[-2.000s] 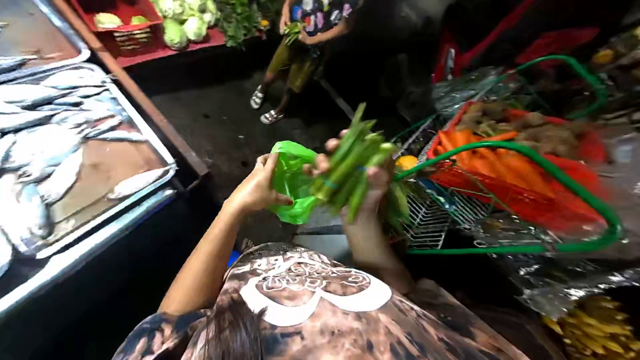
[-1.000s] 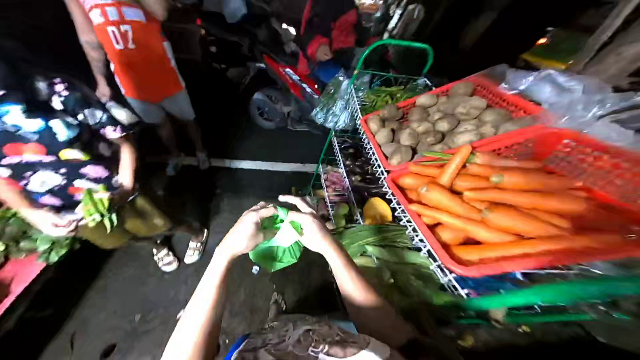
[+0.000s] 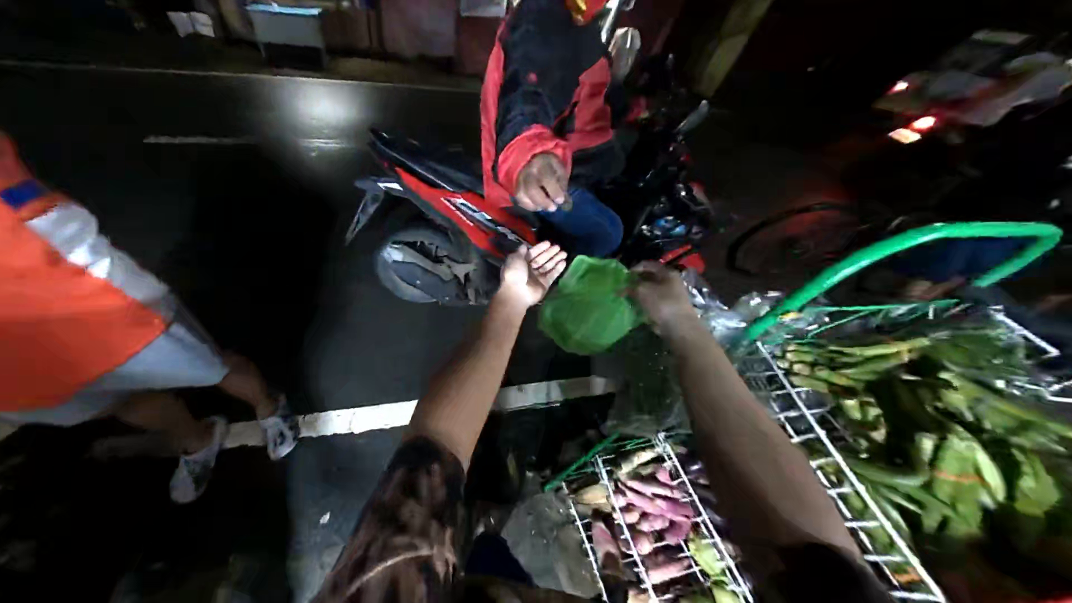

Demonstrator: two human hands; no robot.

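My right hand (image 3: 662,295) grips the top of a green plastic bag (image 3: 590,306), which hangs to its left, bulging with contents that the plastic hides. Just left of the bag, my left hand (image 3: 533,271) is held out palm up, fingers apart and nothing seen in it. Above my left hand is the hand (image 3: 543,182) of a person in a red and black jacket (image 3: 536,92), its fingers bent down; a small dark thing may be at the fingertips, but blur hides what it is. The two hands do not touch.
A red motorcycle (image 3: 452,213) stands in front, under the jacketed person. At right, a wire rack (image 3: 804,410) with a green handle (image 3: 913,243) holds leafy vegetables (image 3: 955,452); purple and pink roots (image 3: 653,511) lie below. A person in orange (image 3: 67,310) is at left.
The green stalks seen in my right hand two seconds ago are out of sight. My left hand has left the bag and opened. The view has swung toward the motorcycle.
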